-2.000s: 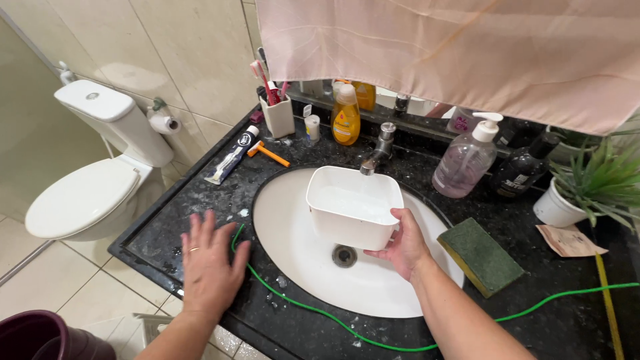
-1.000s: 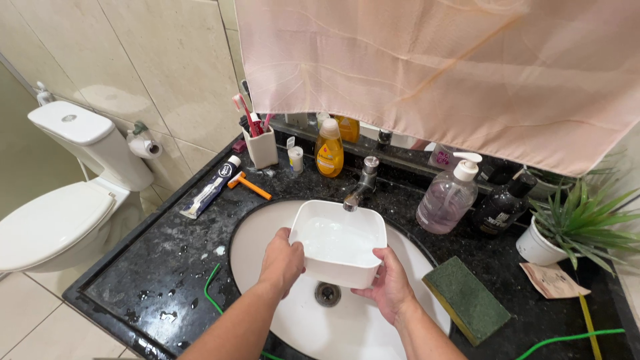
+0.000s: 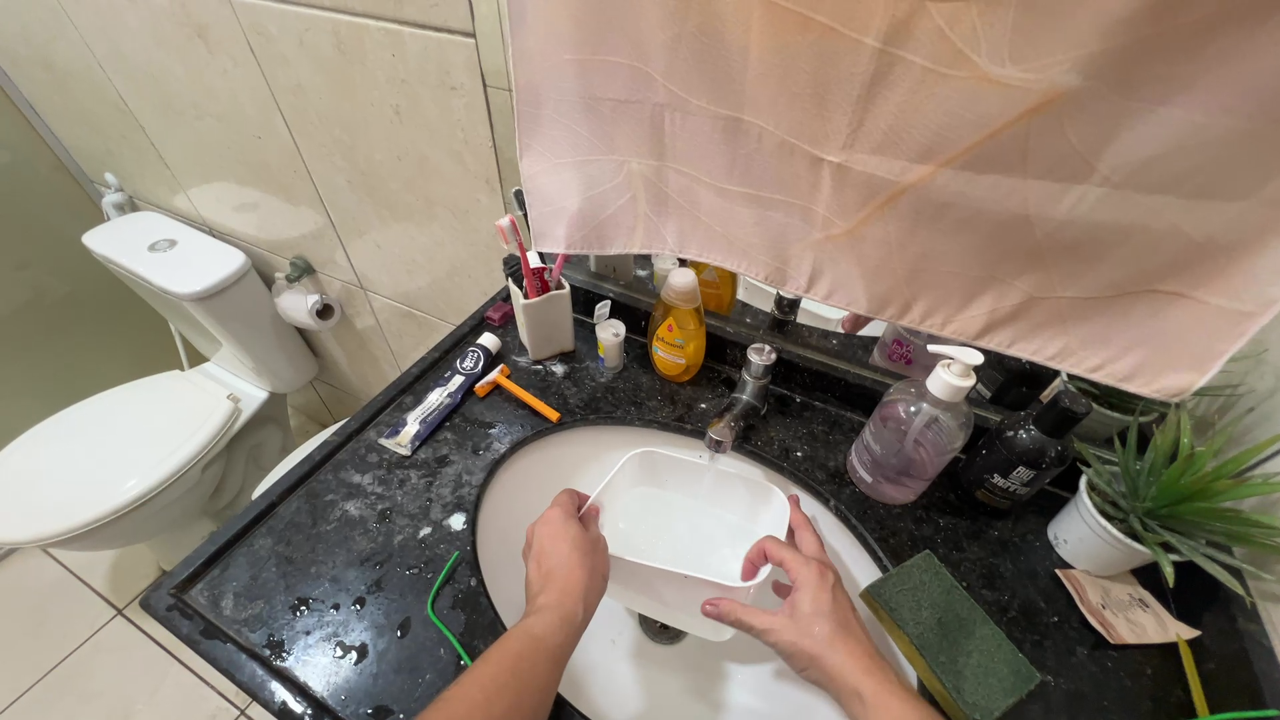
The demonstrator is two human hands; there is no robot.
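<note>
A white plastic container [image 3: 690,510] with water in it is held over the oval white sink [image 3: 530,470], its back rim beneath the chrome faucet [image 3: 740,400], where a thin stream seems to run. My left hand [image 3: 567,560] grips its left side, fingers over the rim. On the right side, my right hand [image 3: 800,590] pinches the front right corner, thumb low on the outer wall and fingers at the rim. The drain [image 3: 660,628] shows partly below the container. A green and yellow sponge [image 3: 955,635] lies on the counter right of the sink.
On the black stone counter [image 3: 330,560] are a toothpaste tube [image 3: 440,395], an orange razor [image 3: 520,393], a toothbrush cup [image 3: 543,318], a yellow shampoo bottle [image 3: 678,330], a pump bottle [image 3: 915,430], a black bottle [image 3: 1025,450], a potted plant [image 3: 1100,530] and a green cord [image 3: 440,605]. Pink cloth [image 3: 850,150] hangs behind.
My left hand, flat on the counter two seconds ago, came to the container's left side and remains there. My right hand's fingers have shifted up to the rim.
</note>
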